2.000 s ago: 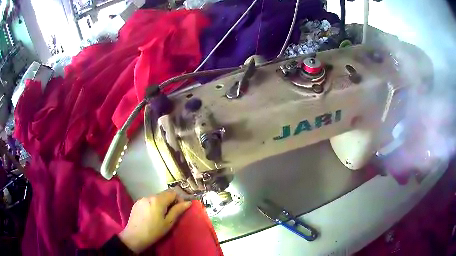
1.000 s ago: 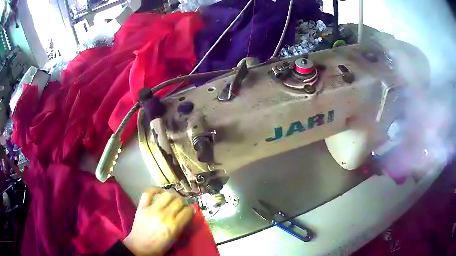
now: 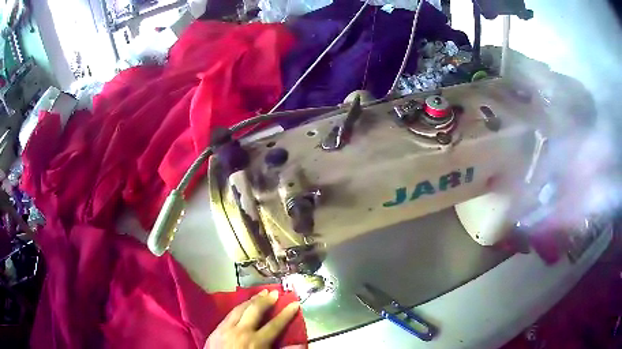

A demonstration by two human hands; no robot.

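Note:
My left hand point(image 3: 254, 326) is at the bottom edge, partly cut off. Its fingers lie on the red fabric point(image 3: 294, 328) and hold it against the bed just left of and below the presser foot point(image 3: 307, 283). The fabric edge meets the brightly lit needle area; the needle itself cannot be made out. The cream sewing machine point(image 3: 382, 184) with green JARI lettering stands over the grey bed point(image 3: 389, 262). My right hand is not in view.
Blue-handled thread snips point(image 3: 399, 315) lie right of the needle area. A gooseneck lamp point(image 3: 167, 221) hangs left of the head. Red fabric point(image 3: 136, 129) is heaped at left, purple fabric point(image 3: 327, 65) behind. A shiny cluster point(image 3: 436, 65) lies behind the machine.
My left hand has moved down and right, and its bunched fingers are now extended over the fabric. More of the red fabric shows beside the presser foot. The view has shifted slightly.

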